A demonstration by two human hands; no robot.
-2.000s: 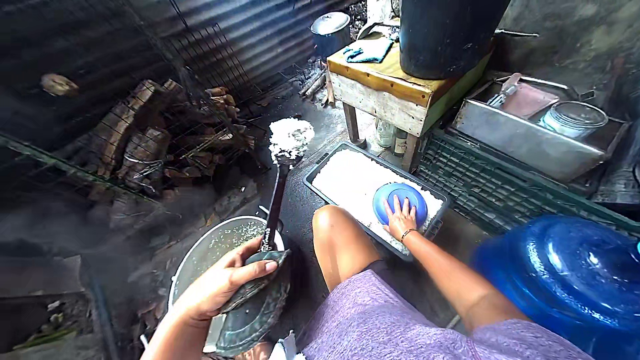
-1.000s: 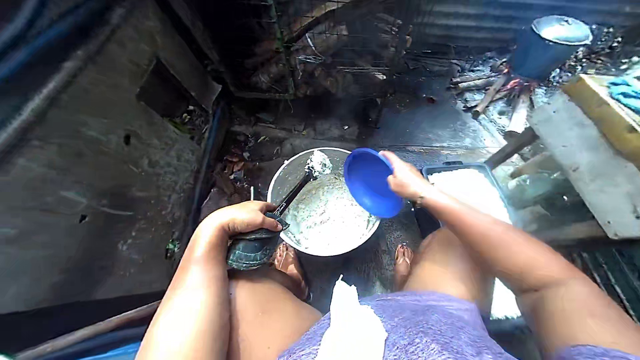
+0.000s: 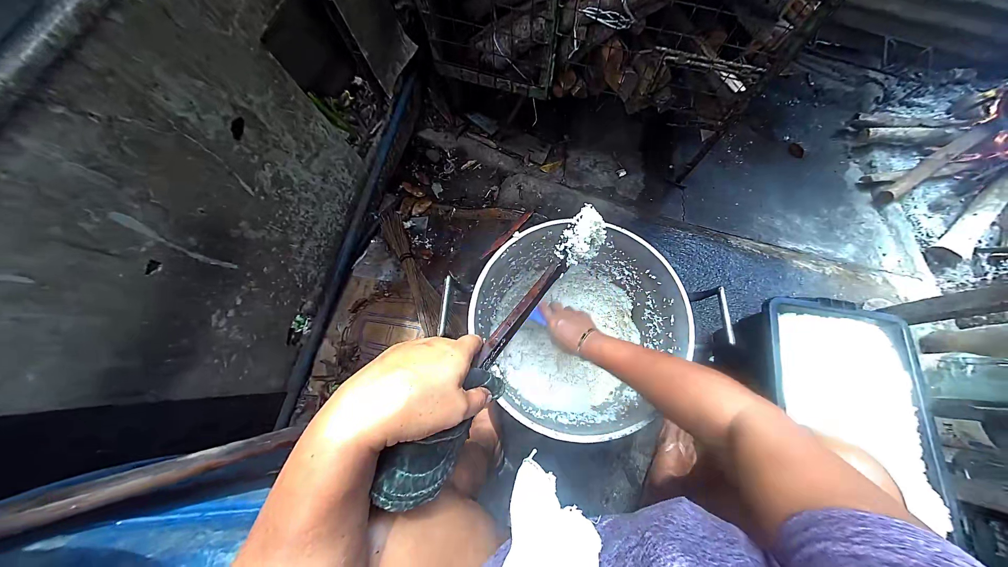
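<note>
A large metal pot [image 3: 681, 315] with two side handles stands between my feet, with white cooked rice [image 3: 551, 386] inside. My left hand [image 3: 429, 390] grips a long dark wooden paddle [image 3: 524, 311] and a dark green cloth [image 3: 417, 472] that hangs below it. The paddle slants over the pot, and a clump of rice [image 3: 583, 235] sticks to its far end. My right hand [image 3: 568, 327] reaches down into the pot on a blue plastic bowl [image 3: 539, 316], mostly hidden by the hand. To the right sits a dark rectangular tub [image 3: 917, 354] filled with white rice.
Burning firewood [image 3: 937, 165] lies at the upper right. A stick broom [image 3: 413, 276] is left of the pot, near a concrete wall [image 3: 157, 197]. A wire cage [image 3: 543, 47] stands beyond the pot. Something blue [image 3: 157, 528] lies at the lower left under a wooden pole [image 3: 142, 480].
My right hand and the blue bowl have moved from the rice tub, over the pot's right side, down into the pot. My left hand still holds the paddle. The view has swung left.
</note>
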